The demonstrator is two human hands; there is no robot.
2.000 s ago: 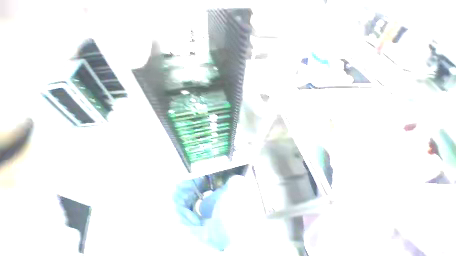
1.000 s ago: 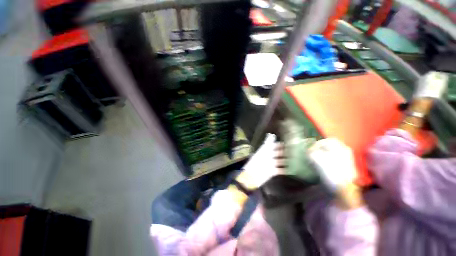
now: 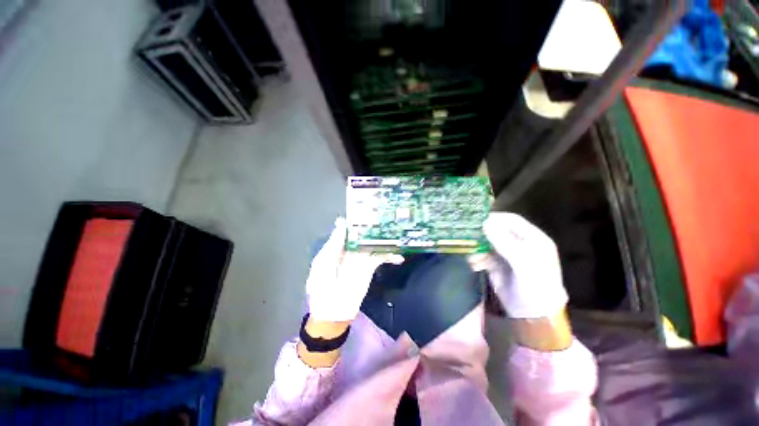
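Observation:
A green circuit board [image 3: 419,215] is held up in front of my lap, its component side facing me, with a pale connector strip along its near edge. My left hand [image 3: 339,279], in a white glove with a black band at the wrist, grips the board's left end. My right hand [image 3: 524,265], also white-gloved, grips its right end. Just beyond the board stands the tall black magazine rack [image 3: 329,83] with several green boards [image 3: 412,125] stacked in its slots.
Black bins [image 3: 187,291] with an orange-red sheet stand at the left, above a blue crate [image 3: 108,405]. An empty rack [image 3: 193,71] is near the wall. At the right is the bench with an orange-red mat [image 3: 707,191], a white sheet [image 3: 580,37] and a blue cloth [image 3: 695,42].
The view has shifted left and down. My hands have come together over my lap and now hold a circuit board between them; a second before, they were by the bench without it.

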